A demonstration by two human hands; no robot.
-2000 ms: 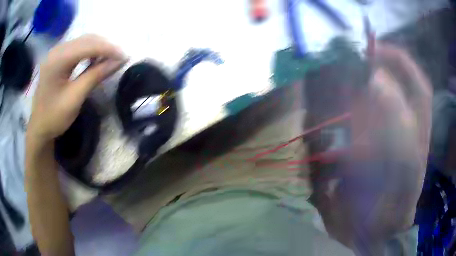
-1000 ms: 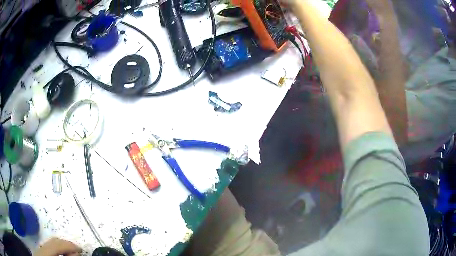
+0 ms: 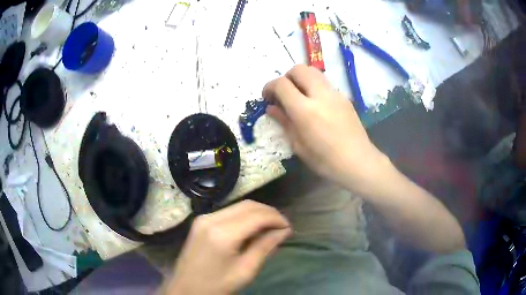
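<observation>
Black over-ear headphones lie at the board's front edge, one cushioned cup (image 3: 118, 176) at left and the opened cup housing (image 3: 183, 135) beside it. A silver battery (image 3: 202, 160) with a yellow tape end sits in the open cup. My right hand (image 3: 320, 118) reaches over the board, its fingertips closed on the end of a small blue-black crescent circuit board (image 3: 249, 122). My left hand (image 3: 230, 245) is below the open cup, thumb and fingertips together; whether something tiny is between them cannot be told.
A red tube (image 3: 312, 41) and blue-handled flush cutters (image 3: 350, 46) lie beyond my right hand. A blue cup (image 3: 88, 48), a black round part (image 3: 43, 97) and cables are at left. A dark stick (image 3: 235, 23) and a loose battery (image 3: 177, 14) lie at the back.
The view has swung back from the multimeter side to the headphones. My right hand has come from the multimeter to the circuit board. My left hand now shows in front of the open cup.
</observation>
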